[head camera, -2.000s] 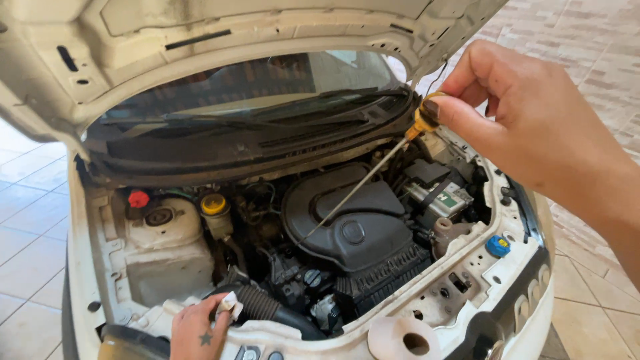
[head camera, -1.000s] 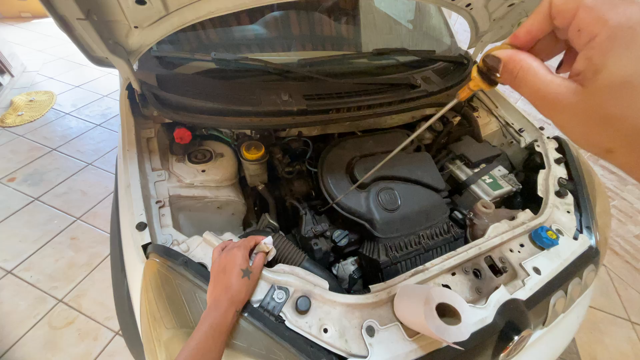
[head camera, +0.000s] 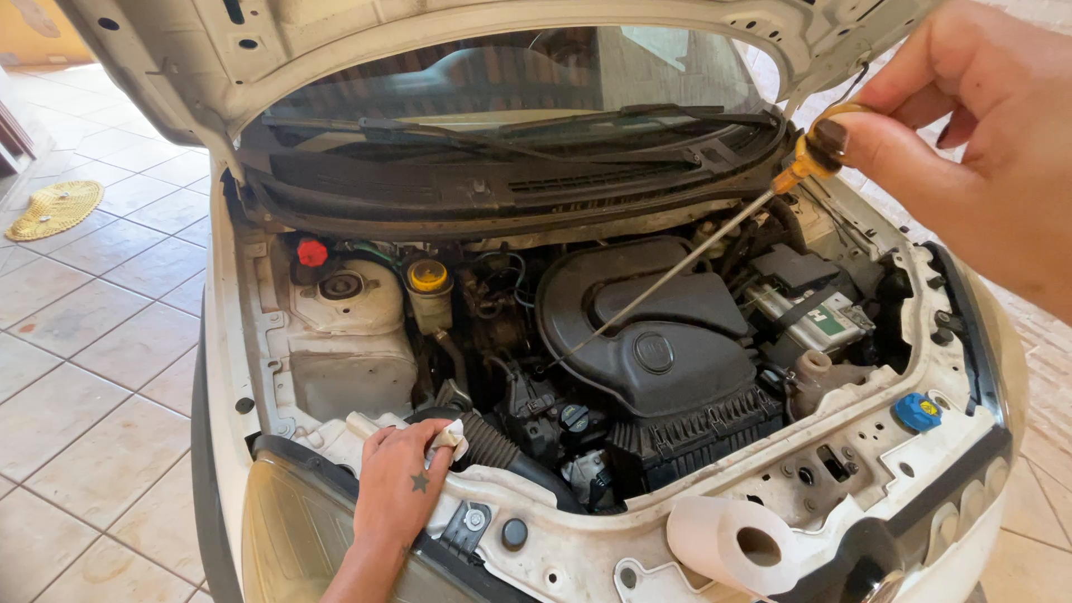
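Note:
My right hand point(head camera: 971, 142) pinches the yellow handle of an engine oil dipstick point(head camera: 670, 274) between thumb and fingers, at the upper right. Its metal rod slants down to the left over the black plastic engine cover point(head camera: 662, 335). The tip is near the cover's left edge; whether it is inside a tube I cannot tell. My left hand point(head camera: 402, 477) holds a crumpled piece of white paper point(head camera: 450, 439) and rests on the front edge of the engine bay, beside the ribbed air intake hose point(head camera: 490, 444). A roll of paper point(head camera: 708, 544) lies on its side on the front panel.
The raised hood point(head camera: 419, 25) spans the top. A yellow-capped reservoir point(head camera: 429, 293) and a red cap point(head camera: 311, 252) are at the left of the bay, a battery point(head camera: 812, 318) at the right. A blue cap point(head camera: 918, 411) sits on the front panel.
The view has shifted left since the first frame. My right hand still holds the dipstick over the engine, and my left hand still holds the paper at the front edge.

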